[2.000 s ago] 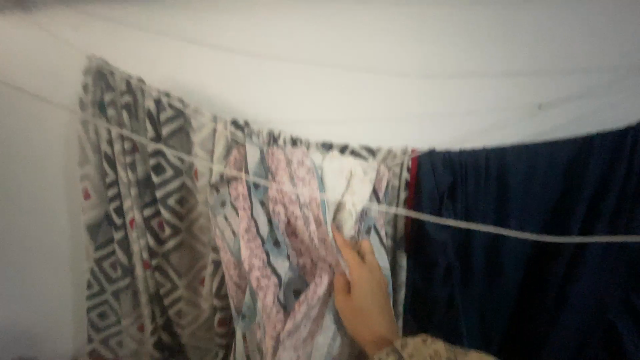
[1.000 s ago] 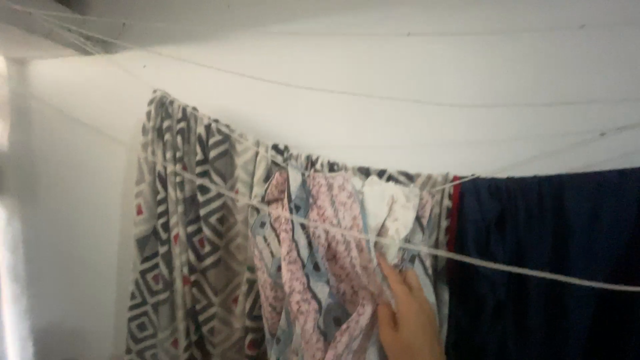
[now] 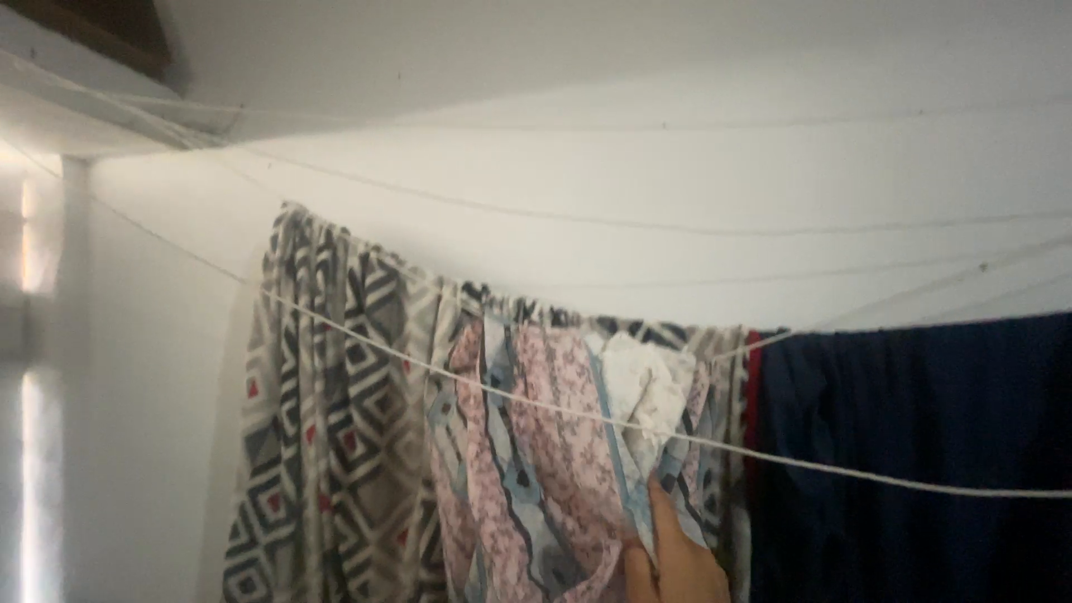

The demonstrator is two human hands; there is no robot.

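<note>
My right hand (image 3: 680, 559) reaches up from the bottom edge, right of the middle, its index finger extended and its thumb apart at the left. It touches a pink, blue and white patterned cloth (image 3: 557, 394); whether it grips a fold is unclear. A white bunched part (image 3: 646, 381) of this cloth lies just above the fingertip. The cloth hangs in front of a larger grey, black and cream geometric-patterned fabric (image 3: 368, 360) with small red marks. My left hand is not in view.
A slack white cord (image 3: 536, 404) crosses in front of the fabrics. Dark blue fabric (image 3: 904, 419) hangs at the right beside a red edge (image 3: 753, 394). Thinner cords (image 3: 662, 224) span the pale wall. A dark brown piece (image 3: 100, 33) shows at upper left, above a bright vertical strip (image 3: 32, 486).
The view has shifted up and left, showing more wall and cords. My right hand stays at the patterned cloth, and its patterned sleeve has left the view.
</note>
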